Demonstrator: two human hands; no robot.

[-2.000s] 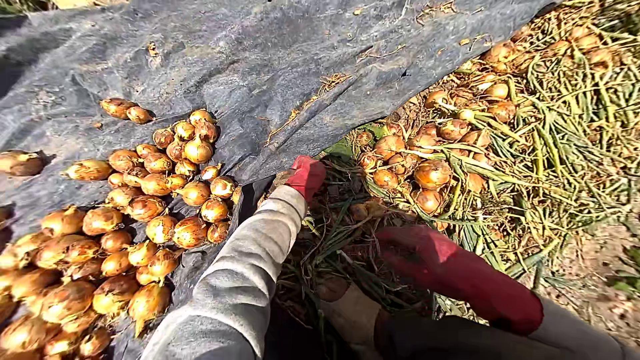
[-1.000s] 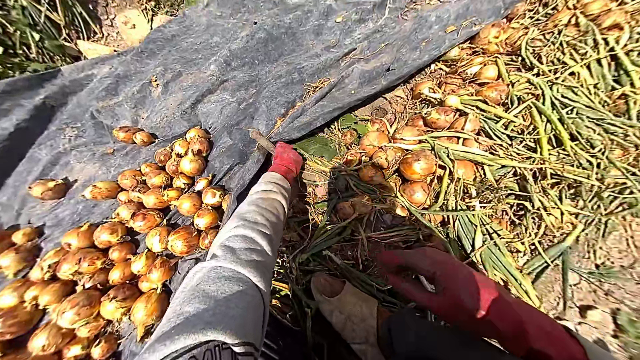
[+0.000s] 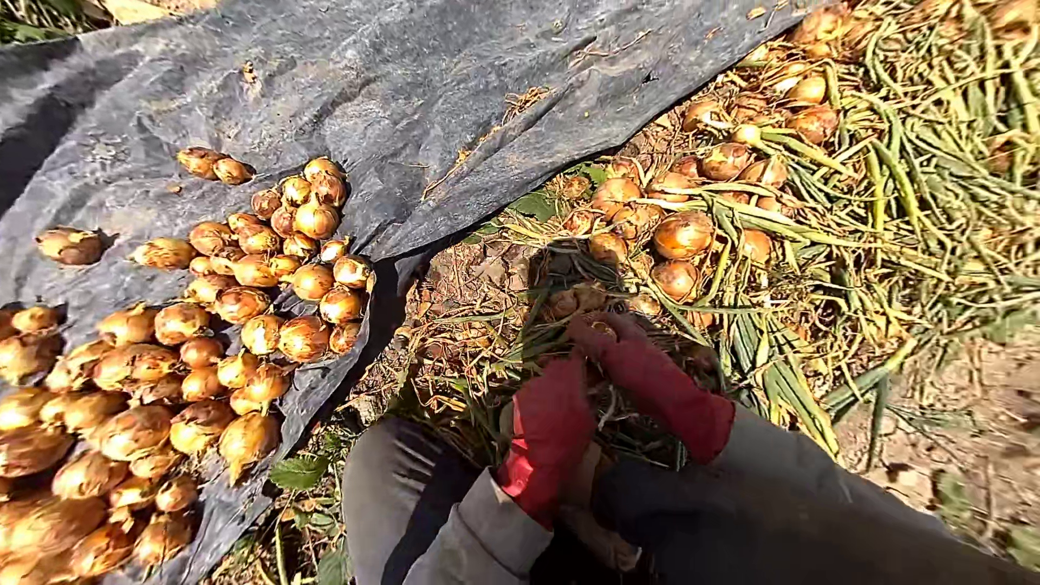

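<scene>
My left hand [image 3: 548,439], in a red glove, is low in the middle of the view, its fingers pointing away from me. Close against it on the right, my right hand [image 3: 650,378], also gloved in red, reaches toward the shaded onions [image 3: 577,301] with its fingers curled. A small yellowish spot shows among those fingertips; whether it is a held onion cannot be told. What my left fingers hold is hidden. Onions with long green-yellow leaves [image 3: 877,187] lie beyond and to the right of the hands. Many onions without long leaves [image 3: 252,305] rest on a dark sheet [image 3: 406,97] at the left.
My bent knee [image 3: 398,496] is beside the left forearm, near the sheet's edge. Dry stalks and soil [image 3: 471,284] lie between the sheet and the leafy onions. Bare soil [image 3: 959,406] shows at the right, and green weeds [image 3: 301,471] grow at the bottom left.
My left hand has come back from the sheet's edge, where it held a short stick-like object, to beside my right hand. My right hand has moved in toward the shaded onions.
</scene>
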